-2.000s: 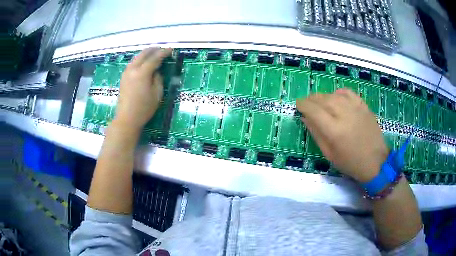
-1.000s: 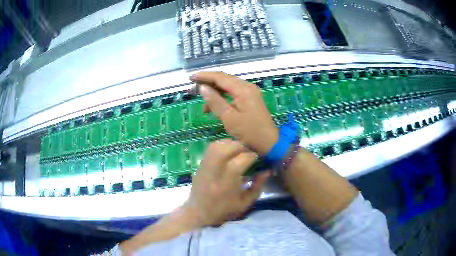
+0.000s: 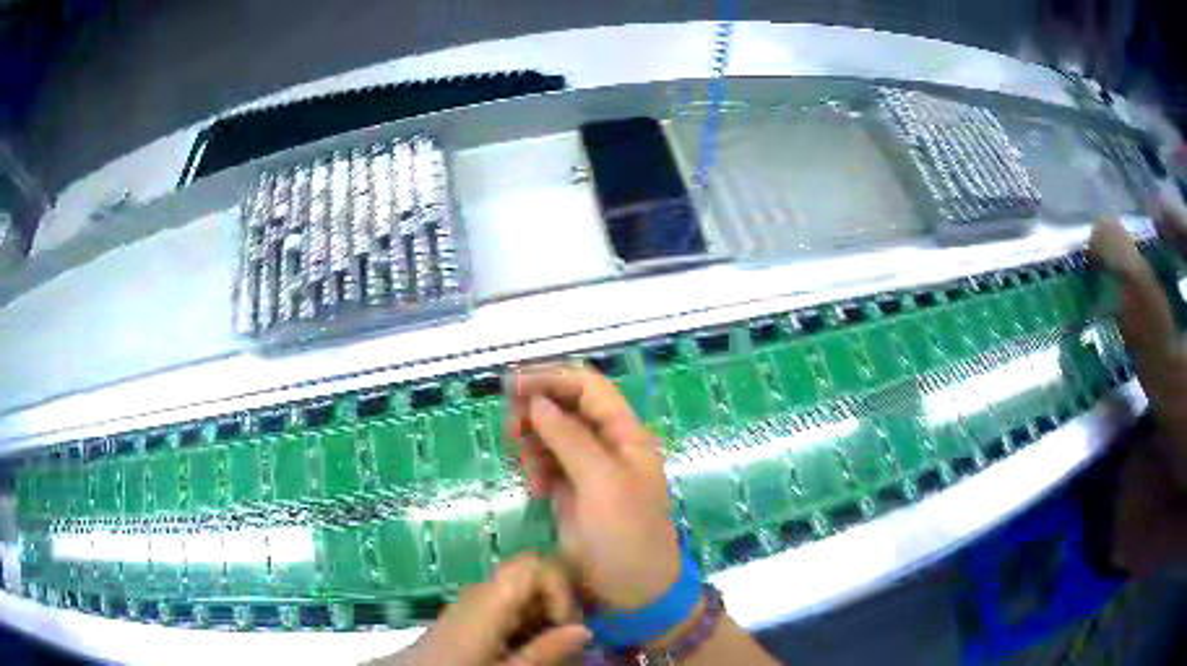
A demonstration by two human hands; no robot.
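Note:
Green circuit board panels [image 3: 332,462] lie end to end along the line in front of me. My right hand [image 3: 605,494], with a blue wrist strap and a beaded bracelet, is above the panels, thumb and fingertips close together. Whether it pinches a small part is too blurred to tell. My left hand [image 3: 514,618] is low at the bottom edge, partly cut off, its fingers curled close beside my right wrist. Its grip cannot be made out. A clear tray [image 3: 352,247] filled with rows of silver components is on the ledge beyond the boards.
A dark smartphone [image 3: 644,195] lies on the ledge. A second component tray [image 3: 963,156] is further right. Another person's hand [image 3: 1139,299] is over the line at the right. A long black slotted holder [image 3: 378,117] lies behind the ledge. Blue plastic [image 3: 1028,572] shows low right.
The view has swung right, bringing the phone, second tray and another person's hand in. My hands were apart over the panels, then came together and remain close.

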